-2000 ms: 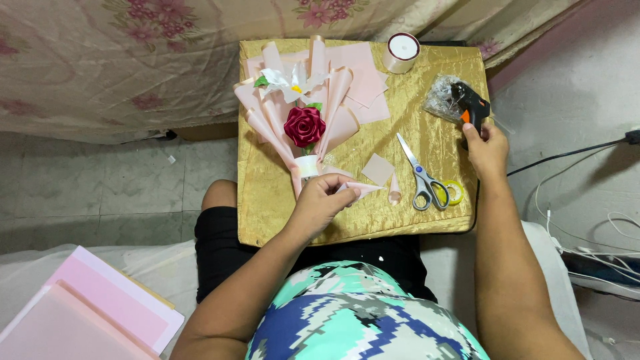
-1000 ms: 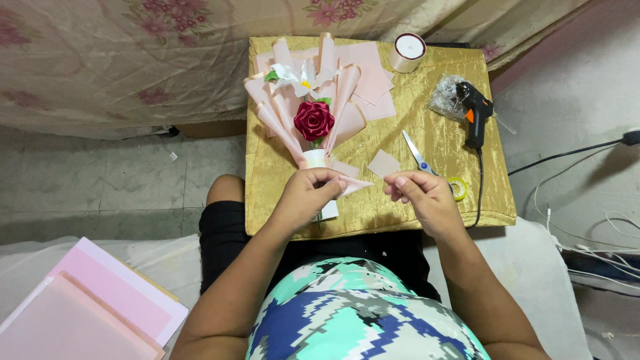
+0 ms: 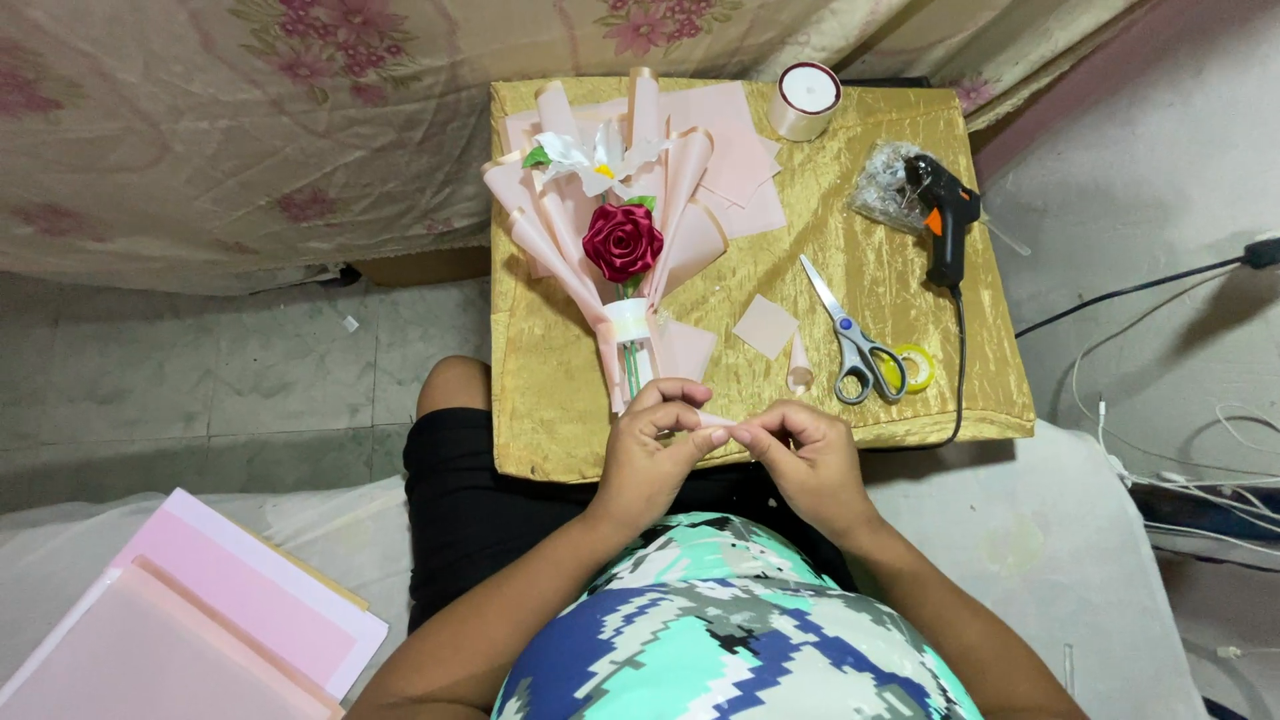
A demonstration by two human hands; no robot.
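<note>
Between my fingertips is a small rolled piece of pink wrapping paper (image 3: 716,420). My left hand (image 3: 660,440) grips its wide part, while my right hand (image 3: 803,455) pinches its tip. Just beyond them lies a bouquet in pink paper (image 3: 570,235), with a dark red satin rose (image 3: 622,242), a white flower (image 3: 600,160) and a white band (image 3: 627,320) around its stems. Right of it are a pink paper square (image 3: 766,326), a small paper cone (image 3: 799,366), scissors (image 3: 850,340) with parted blades hard to make out, and a yellow tape roll (image 3: 912,369).
A black hot glue gun (image 3: 943,215) rests beside crumpled clear plastic (image 3: 886,188) on the gold-covered table (image 3: 540,440); its cord crosses the right side. A ribbon spool (image 3: 805,102) stands at the back near pink sheets (image 3: 735,130). More paper sheets (image 3: 250,580) lie at lower left.
My right hand has let go of the glue gun, which now lies on the table, and has come over to my left hand. Both hands now meet at the small pink paper.
</note>
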